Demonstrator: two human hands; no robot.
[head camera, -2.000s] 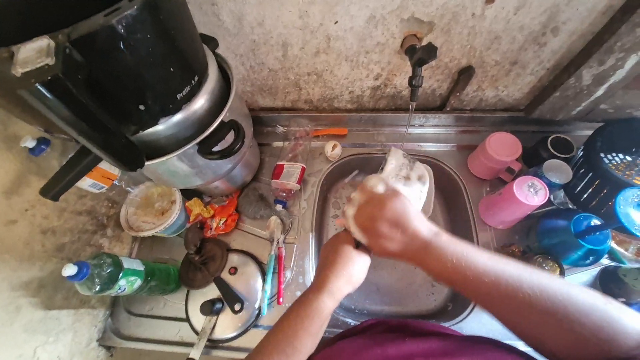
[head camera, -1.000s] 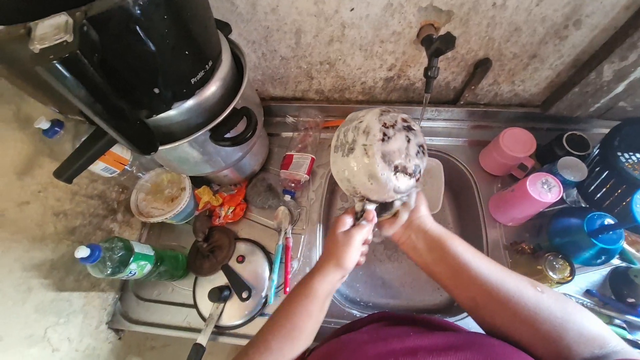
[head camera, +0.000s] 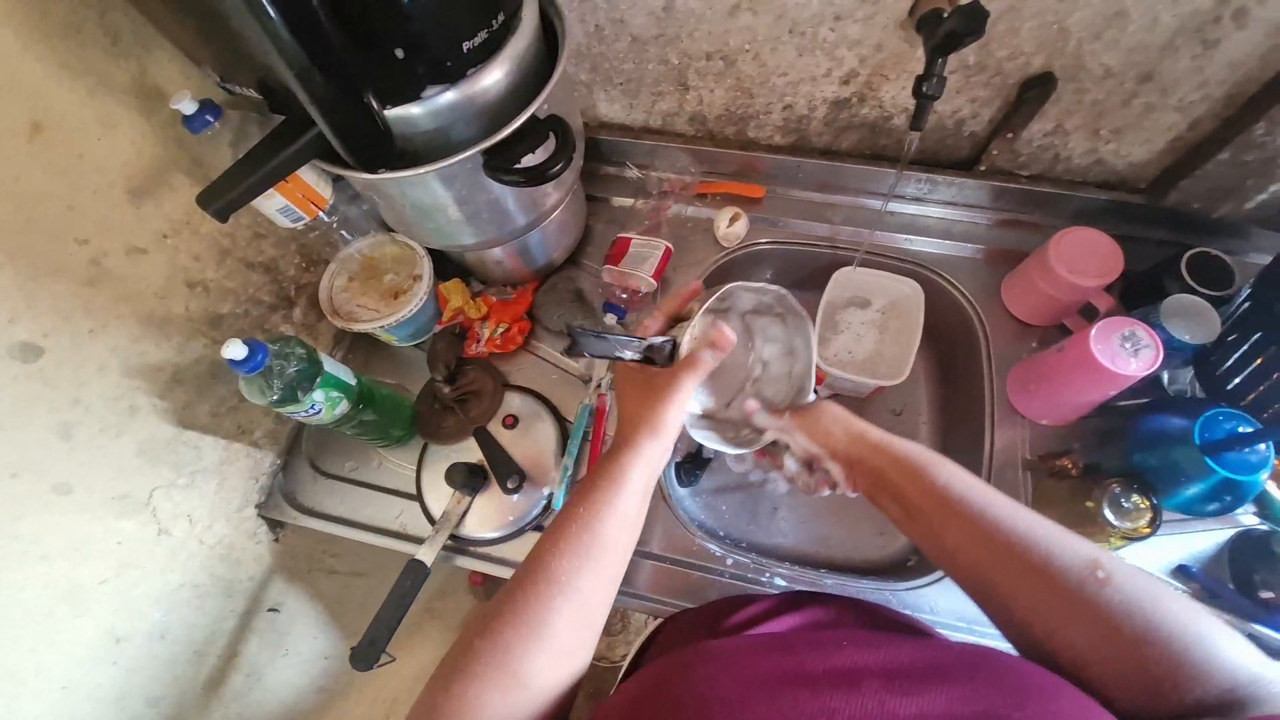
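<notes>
A soapy metal pot (head camera: 755, 350) is tilted over the sink (head camera: 940, 480), with its pale, suds-streaked inside in view and a black handle at its left. My left hand (head camera: 665, 375) grips the pot's left side, thumb over the rim. My right hand (head camera: 815, 445) is at the lower right rim, blurred, fingers partly around it; a sponge in it cannot be made out. Beside the pot, a white plastic tub (head camera: 870, 325) with cloudy water stands in the sink under a thin stream from the black tap (head camera: 940, 50).
Left of the sink are a pressure cooker lid (head camera: 520, 450), a green detergent bottle (head camera: 330, 395), a food tub (head camera: 378, 290), an orange wrapper (head camera: 500, 315) and large stacked pots (head camera: 480, 200). Pink cups (head camera: 1085, 370), a blue pitcher (head camera: 1215, 455) and glasses stand at the right.
The pot has turned from showing its sudsy outside to showing its inside. The white tub, partly covered before, now shows fully. The view has moved closer.
</notes>
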